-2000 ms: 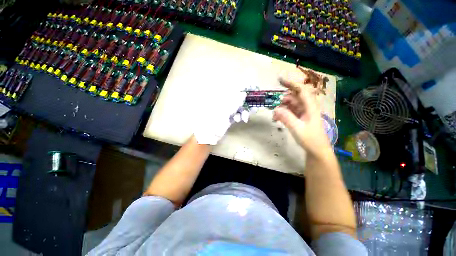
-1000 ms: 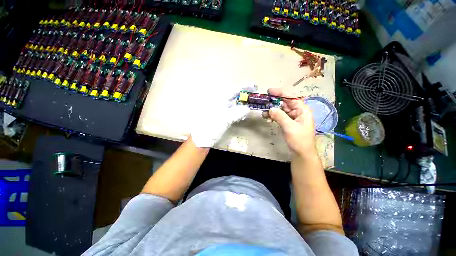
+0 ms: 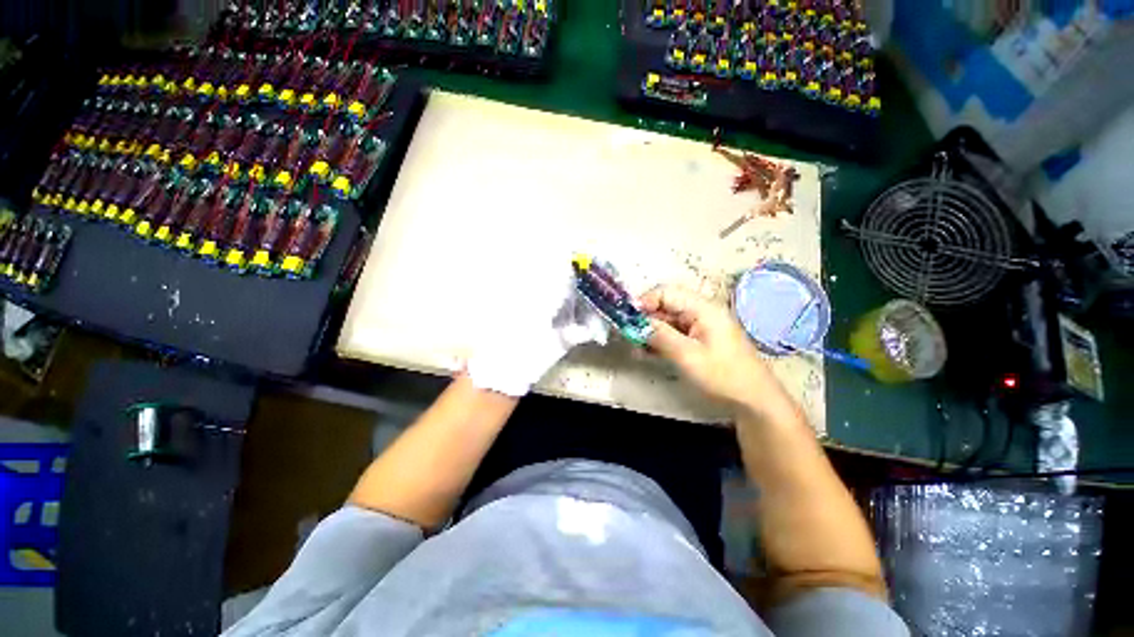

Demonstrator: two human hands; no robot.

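Observation:
A driver board (image 3: 607,296) with dark red-brown parts and a small yellow block is held tilted above the cream board (image 3: 466,212). Its yellow end points up and left. My left hand (image 3: 535,336), in a white glove, is at the board's left side; its fingers blur into the cream surface, and their grip is hard to make out. My bare right hand (image 3: 699,339) pinches the board's lower right end between thumb and fingers. The paste dish (image 3: 780,306) lies to the right of my right hand, with a blue-ended stick (image 3: 846,358) sticking out.
Black trays with rows of boards stand at left (image 3: 112,280), at the back and at back right (image 3: 746,110). Copper strips (image 3: 761,184) lie at the cream board's far right. A yellowish pot (image 3: 905,341), a fan guard (image 3: 935,239) and bubble wrap (image 3: 995,560) are at right.
The driver board has turned from nearly level to a steep diagonal and moved slightly down and left. My right hand has moved with it. The dish now shows unobstructed.

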